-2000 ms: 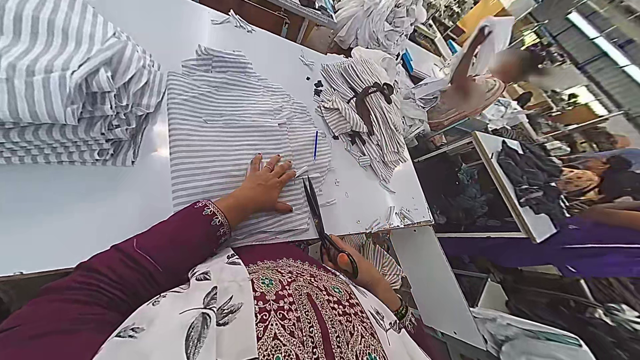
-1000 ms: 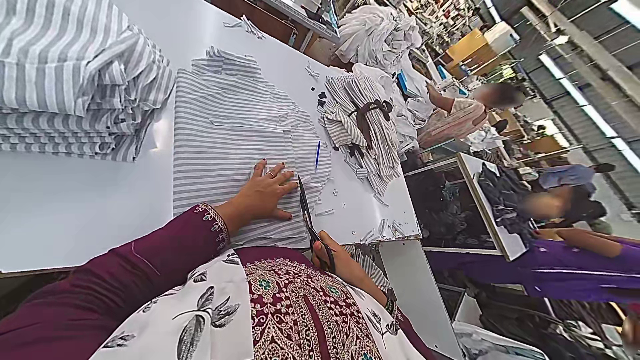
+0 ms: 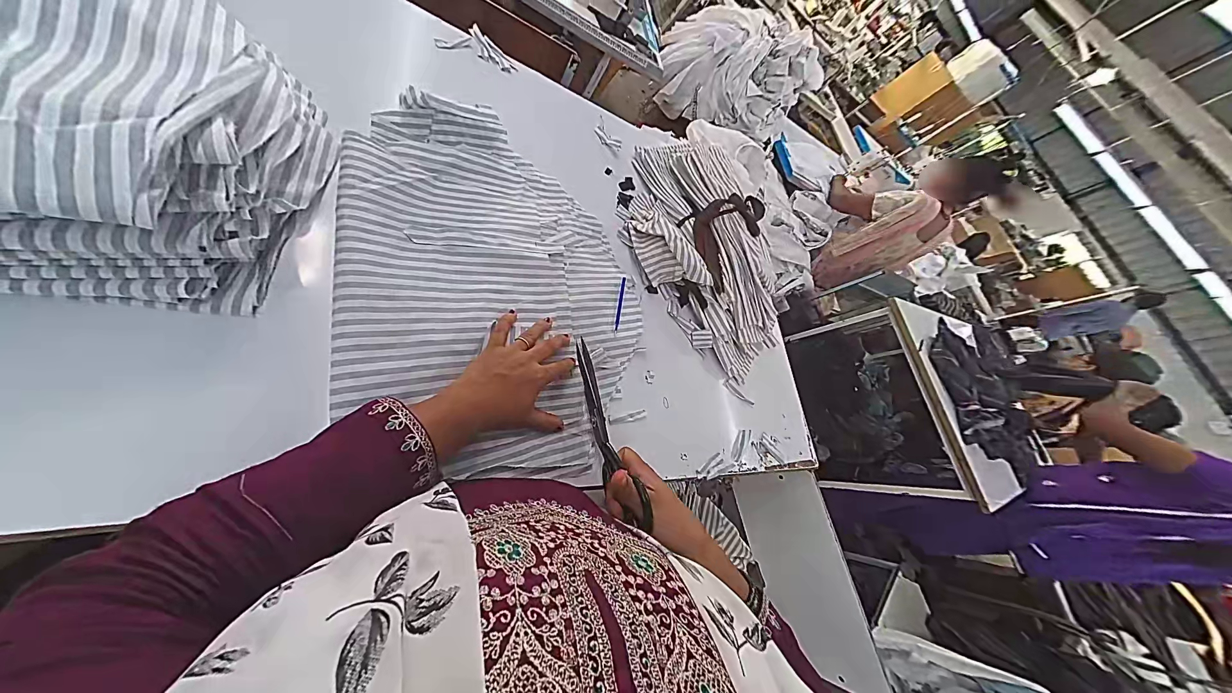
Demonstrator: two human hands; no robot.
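Grey-and-white striped fabric pieces [image 3: 433, 279] lie flat in a layered pile on the white table. My left hand [image 3: 505, 385] rests on them palm down, fingers spread, near their right edge. In my right hand [image 3: 654, 500], at the table's front edge, is a pair of black scissors [image 3: 597, 414]. Their blades point away from me along the fabric's edge, just right of my left fingertips, and look closed or nearly so. A thin blue stick-like thing [image 3: 620, 304] lies on the fabric's right part.
A tall folded stack of striped fabric [image 3: 144, 164] stands at the left. A striped bundle with a dark tie [image 3: 712, 241] lies at the right, with scraps [image 3: 760, 448] near the table's corner. Beyond are white cloth heaps [image 3: 741, 67], a seated person [image 3: 890, 226] and a purple-clad person [image 3: 1126, 520].
The right hand and scissors have shifted slightly; the blades, plainly apart two seconds ago, now look nearly together. My left hand stays spread on the fabric. The view has turned slightly.
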